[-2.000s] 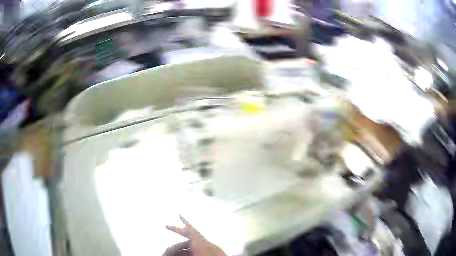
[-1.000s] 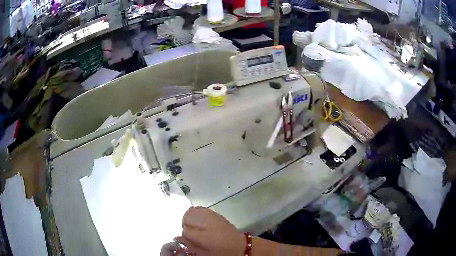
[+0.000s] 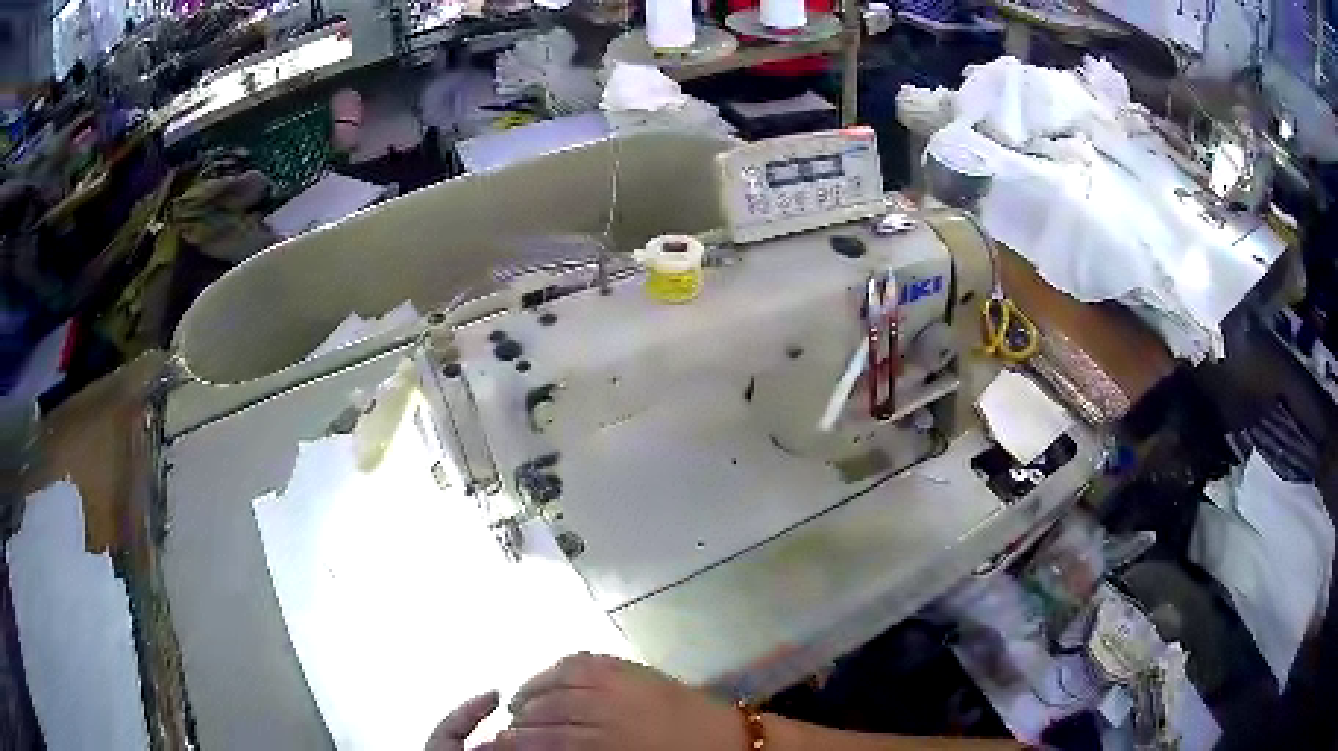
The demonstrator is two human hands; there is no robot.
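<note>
A large white cloth panel [image 3: 426,587] lies on the pale machine table at the left end of the sewing machine [image 3: 660,426], glaring under the lamp. Its upper part reaches the presser foot and needle area [image 3: 509,537]. My right hand [image 3: 587,707] is bare, with a bracelet at the wrist, and lies over the panel's lower right part at the bottom edge. One digit shows apart at its left. The fingertips blend into the glare, so I cannot tell whether they pinch the cloth. My left hand is not in view.
Thread snips with red handles [image 3: 882,352] hang by the logo. A yellow thread cone [image 3: 674,270] and control panel [image 3: 803,184] are on the head. Yellow scissors [image 3: 1008,330] and a black tray [image 3: 1023,473] are at the right end. White panels [image 3: 66,616] lie on a brown board at left.
The view has steadied from blur, and the machine now sits slightly further right in the picture. My right hand sits a little lower, with one digit spread to the left.
</note>
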